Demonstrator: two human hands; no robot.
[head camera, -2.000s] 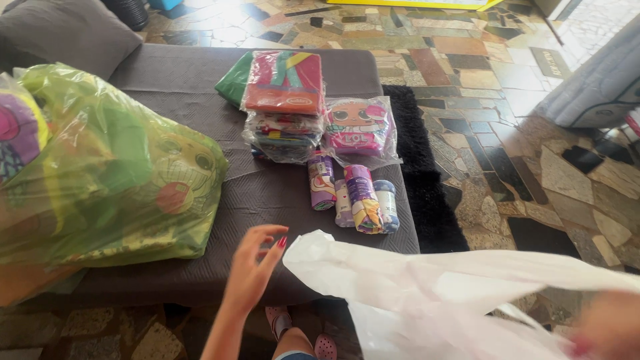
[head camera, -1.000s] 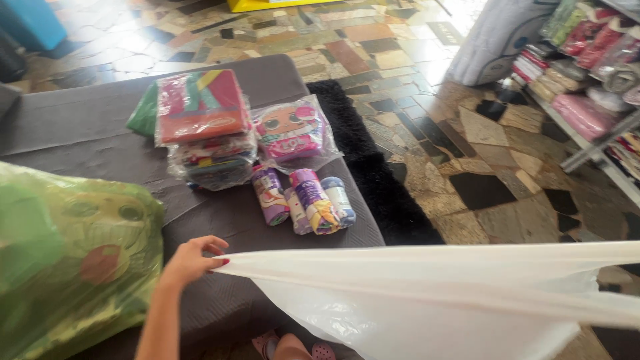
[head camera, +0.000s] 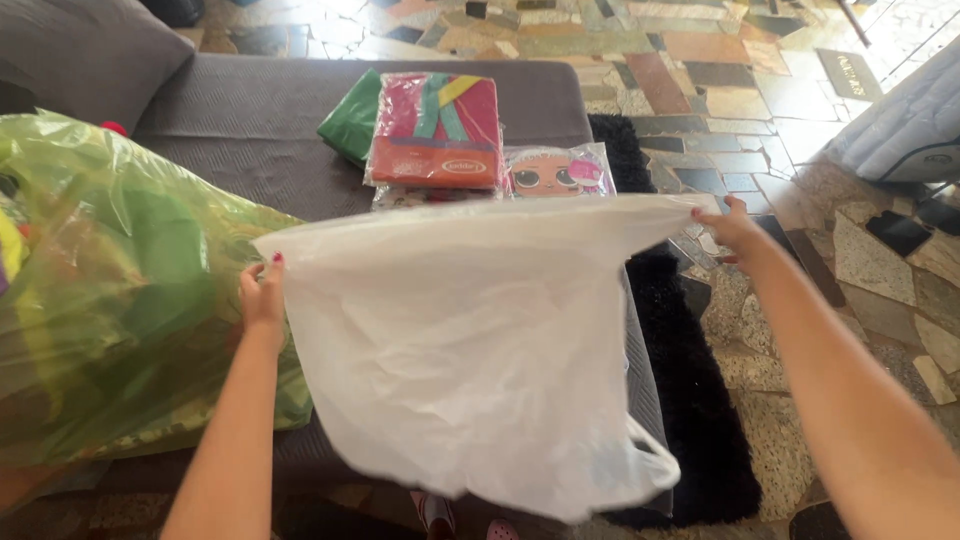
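Note:
A white plastic bag (head camera: 465, 322) hangs spread between my two hands, with a loop at its lower right. My left hand (head camera: 264, 300) pinches its upper left corner, beside the big translucent green bag. My right hand (head camera: 731, 232) grips the upper right corner, above the black rug. Behind the white bag, a stack of plastic-wrapped textiles (head camera: 435, 131) lies on the grey-covered couch, and a wrapped item with a printed doll face (head camera: 555, 171) sits to its right. The rolled items seen earlier are hidden behind the white bag.
At left a filled translucent green bag (head camera: 142, 300) stands on the grey couch cover (head camera: 262, 105), near a grey cushion (head camera: 90, 52). A black shaggy rug (head camera: 690, 390) runs along the couch's right side over the stone floor. A wrapped quilted item (head camera: 907, 112) is at the right edge.
The white bag, stretched off to the right before, now hangs open in front of the couch. My right hand has come into clear view, holding its corner. My left hand was apart from it two seconds ago.

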